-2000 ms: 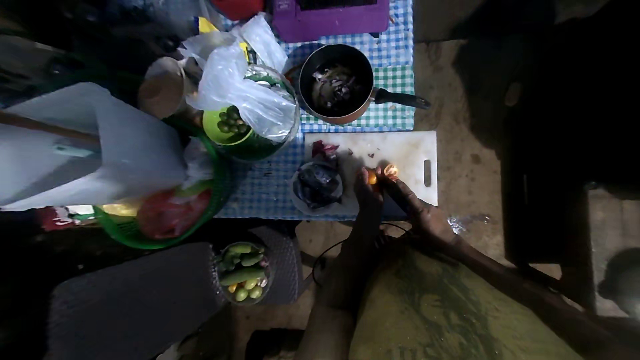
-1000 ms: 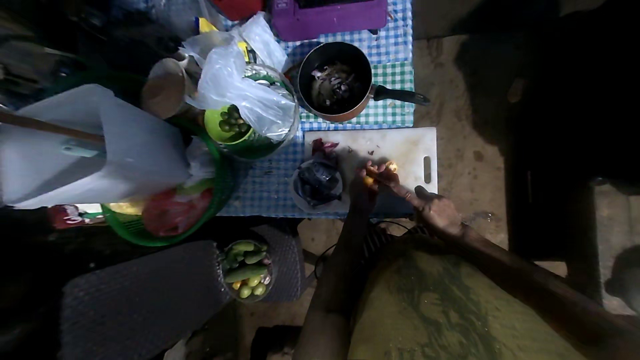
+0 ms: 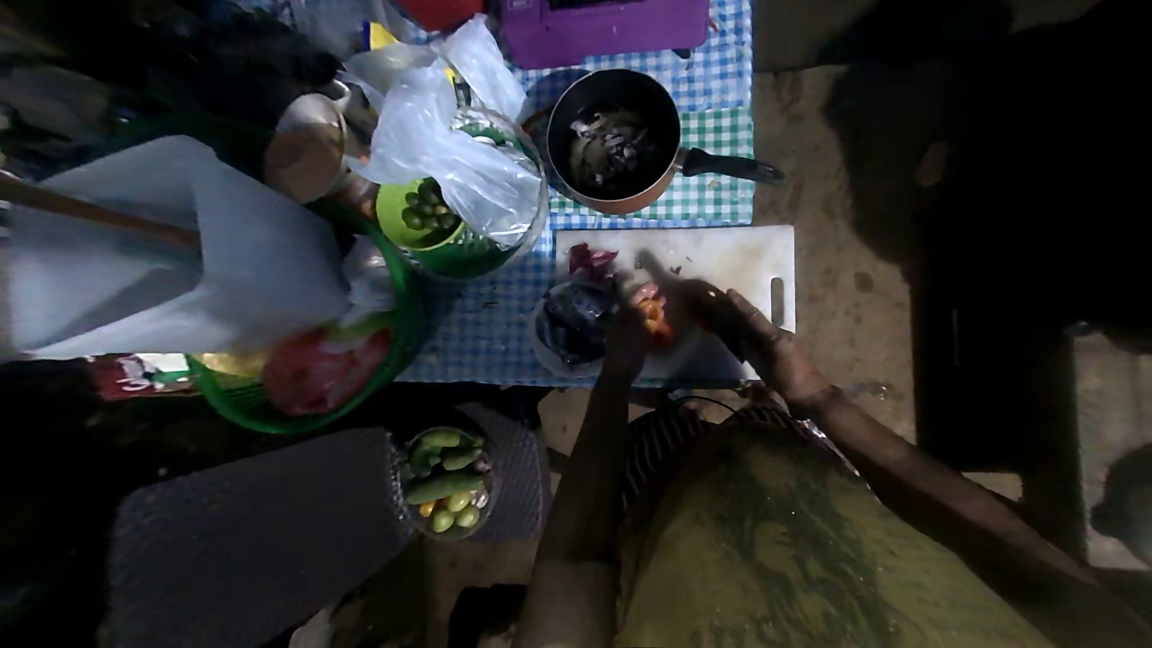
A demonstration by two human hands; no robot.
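My left hand [image 3: 627, 335] is in deep shadow over the white cutting board [image 3: 720, 245], between a bowl of dark contents [image 3: 576, 317] and some glossy orange-red pieces, perhaps tomato [image 3: 654, 315]. It touches or nearly touches these pieces; its fingers cannot be made out. On their other side, my right hand [image 3: 733, 315] reaches over the board, with its fingertips dark and blurred. Whether it holds anything cannot be told. Reddish-purple peelings, seemingly onion skin [image 3: 591, 261], lie at the board's upper left.
A black-handled saucepan [image 3: 625, 195] with sliced pieces inside stands above the board. Left are plastic bags [image 3: 450, 144], a green cup of small green fruits [image 3: 396, 211], a green basket [image 3: 405, 315] and a white bin [image 3: 270, 261]. A bowl of vegetables [image 3: 445, 486] sits on a woven seat [image 3: 270, 504].
Both hands have moved left over the board. The orange-red piece was between them at my left fingers a second ago; glossy pieces now show beside my left hand, more spread out.
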